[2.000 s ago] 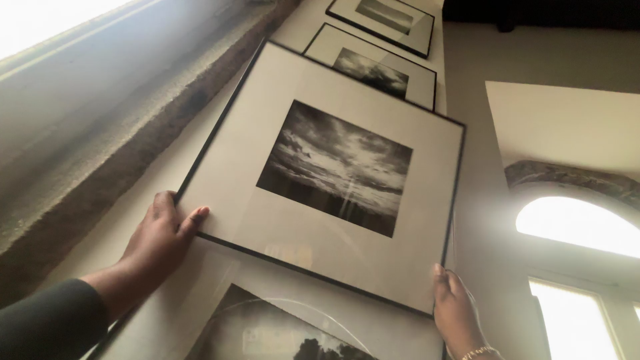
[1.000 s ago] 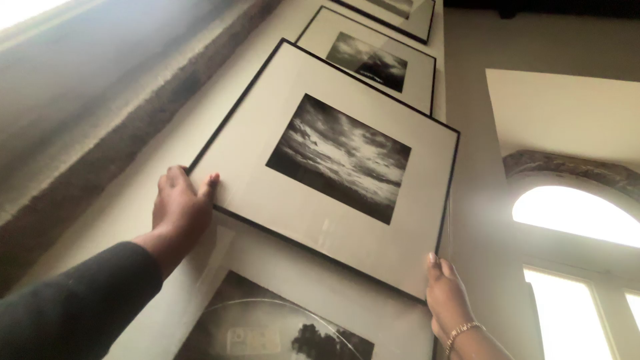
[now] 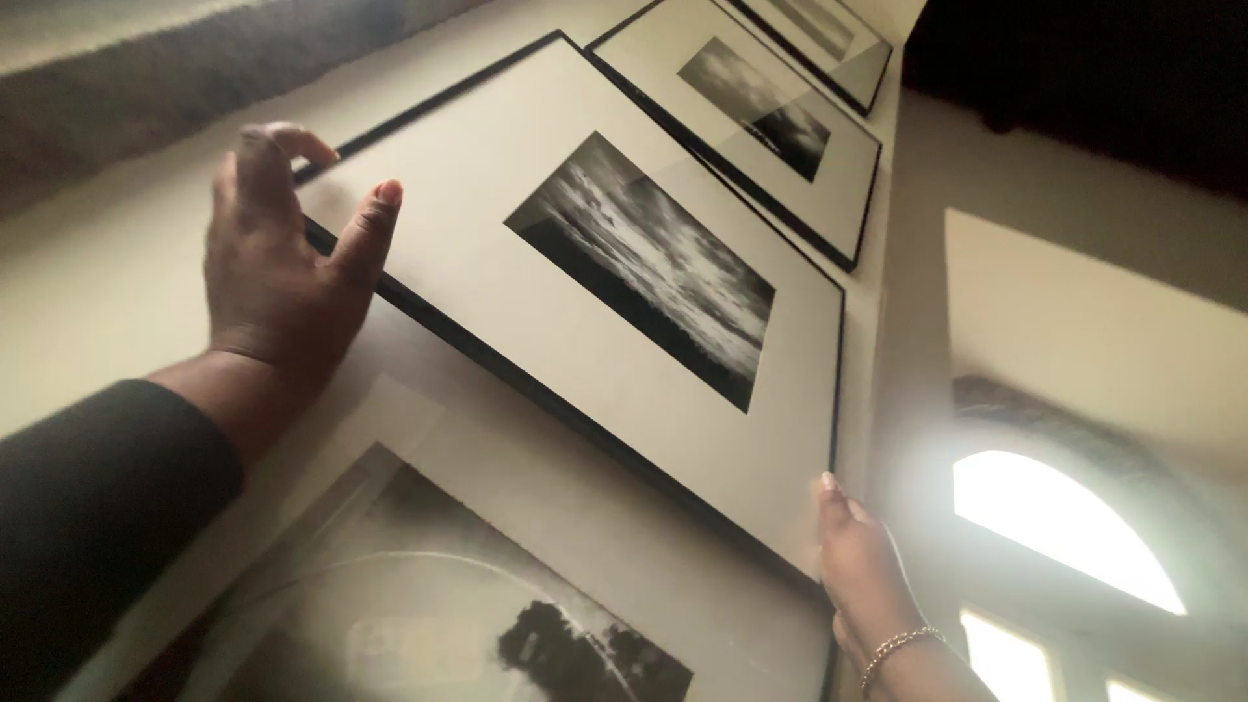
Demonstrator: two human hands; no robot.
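Observation:
A black-framed photograph of a cloudy sky with a wide pale mat (image 3: 448, 195) is against the wall, tilted in view. My left hand (image 3: 292, 244) is at its lower left corner, thumb over the front near the edge and fingers raised and bent by the side edge; a firm grip is not plain. At the lower right corner my right hand (image 3: 863, 565), with a beaded bracelet (image 3: 897, 648) at the wrist, touches the side edge, its fingers partly hidden. Directly below is a larger framed picture with dark trees (image 3: 556, 648).
Above hang a second framed cloud photograph (image 3: 765, 112) and a third frame (image 3: 829, 39). A rough ledge or beam (image 3: 195, 93) runs along the upper left. An arched window (image 3: 1063, 531) glows at the right.
The fingers of my left hand have lifted and opened from the frame's left edge. The framed photograph now sits closer to the frame above it. The view has shifted nearer.

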